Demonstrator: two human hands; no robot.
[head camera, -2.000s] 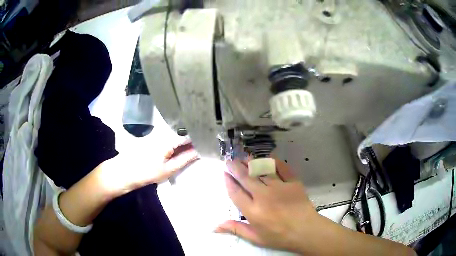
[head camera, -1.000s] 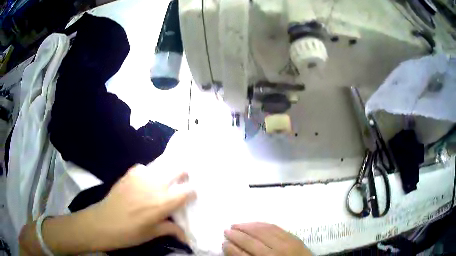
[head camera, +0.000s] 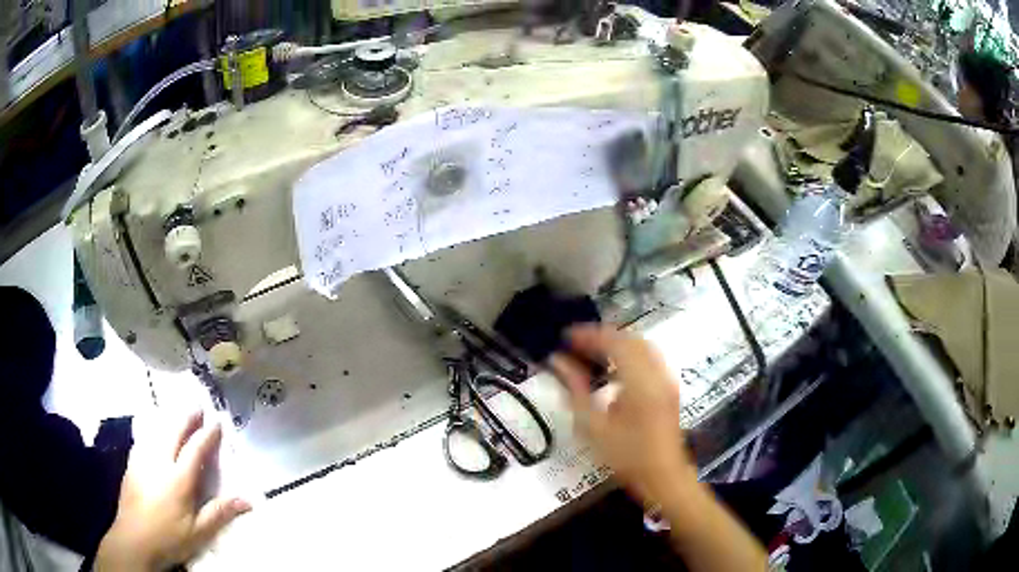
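My right hand (head camera: 631, 408) pinches a small black cloth piece (head camera: 539, 324) beside the scissors, at the right part of the machine bed; the image is slightly blurred there. My left hand (head camera: 168, 497) lies at lower left on brightly lit white cloth (head camera: 240, 539), fingers apart, just below the needle area. The black garment panel (head camera: 50, 447) is heaped at the left edge. The cream sewing machine (head camera: 257, 134) stands behind both hands.
Black-handled scissors (head camera: 497, 419) lie left of my right hand, with a slimmer metal tool (head camera: 416, 299) beside them. A paper note (head camera: 369, 212) hangs on the machine. A clear bottle (head camera: 807, 240) stands at right. Tan cloth (head camera: 961, 346) lies beyond. A dark bottle-shaped tool (head camera: 87, 324) is at left.
The view has swung right. My right hand has left the white cloth and moved right to take hold of the black piece. My left hand stays at the cloth, its fingers now spread.
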